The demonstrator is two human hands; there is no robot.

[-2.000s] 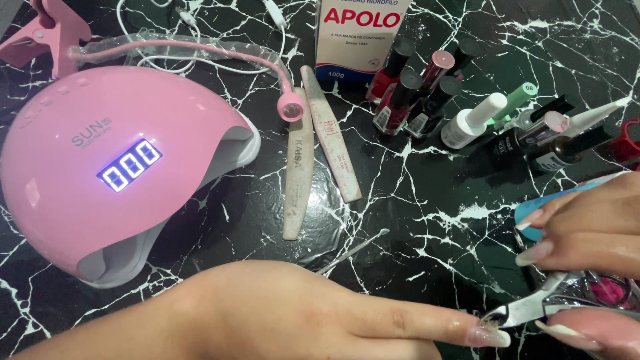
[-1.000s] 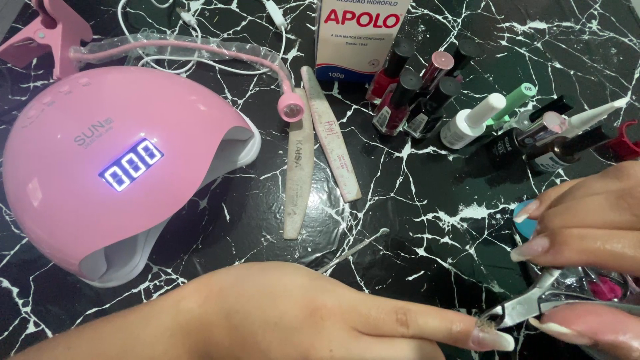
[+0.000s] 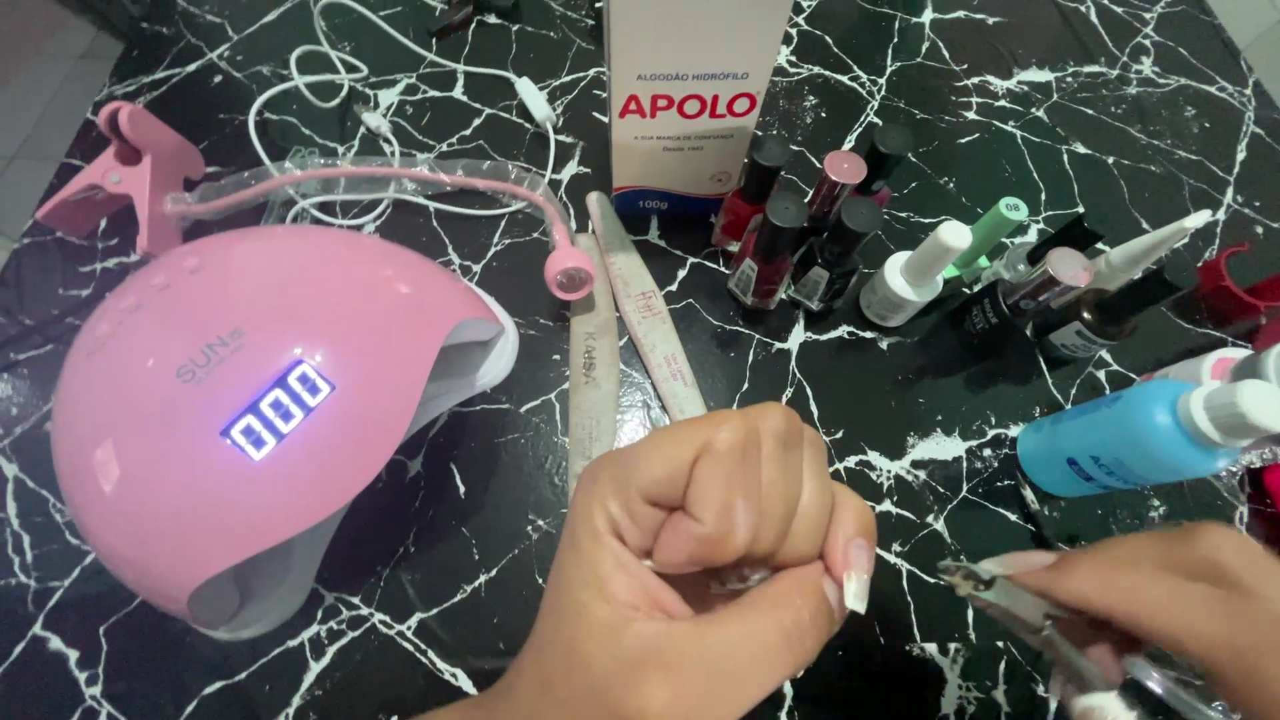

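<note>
My left hand is curled into a loose fist at the lower middle, its thumb touching a finger whose long, square-tipped nail points down. Shiny bits, perhaps other nail tips, show inside the curled fingers. At the lower right my right hand, partly cut off by the frame edge, grips metal nippers, blurred, with some residue on their jaws. The jaws point left and stand apart from my left hand. Two nail files lie on the table just behind my left hand, which covers their near ends.
A pink nail lamp with a lit display fills the left. Behind it lie a clip-on gooseneck light and a white cable. A cotton box stands at the back, with several polish bottles rightward. A blue bottle lies at the right.
My left hand, earlier extended with a fingertip at the nippers' jaws, is now curled up and apart from them. The nippers remain in my right hand. The view has shifted, showing more of the blue bottle.
</note>
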